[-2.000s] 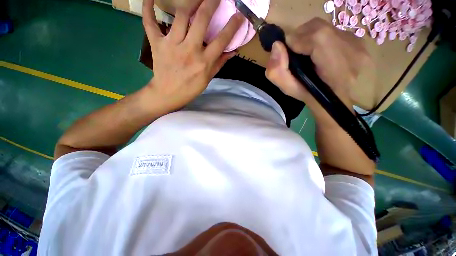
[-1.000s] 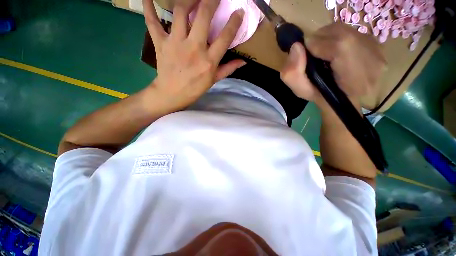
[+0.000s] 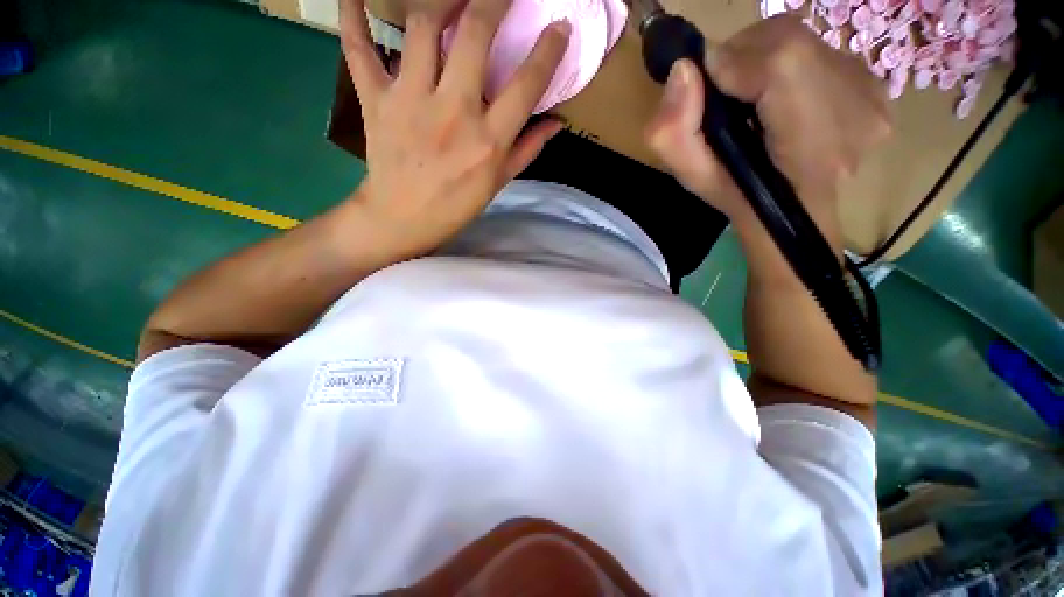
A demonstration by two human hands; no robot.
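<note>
A pink plastic cover (image 3: 548,58) lies on the brown cardboard sheet (image 3: 624,123) at the top edge of the picture, partly cut off. My left hand (image 3: 438,134) lies spread over the left part of the cover, fingers apart, fingertips on it and some cut off by the frame. My right hand (image 3: 782,117) is closed round the black handle of the soldering iron (image 3: 747,163), to the right of the cover. The iron's metal shaft points up and left; its tip is out of the picture.
A loose pile of small pink pieces (image 3: 922,41) lies at the upper right of the cardboard. The iron's black cord (image 3: 951,169) runs from my right wrist to a dark object at the top right corner. A green floor with yellow lines shows beyond.
The iron and my right hand have moved right and then slightly up, so the tip has left the picture. My left hand stays on the cover, with its thumb shifted slightly.
</note>
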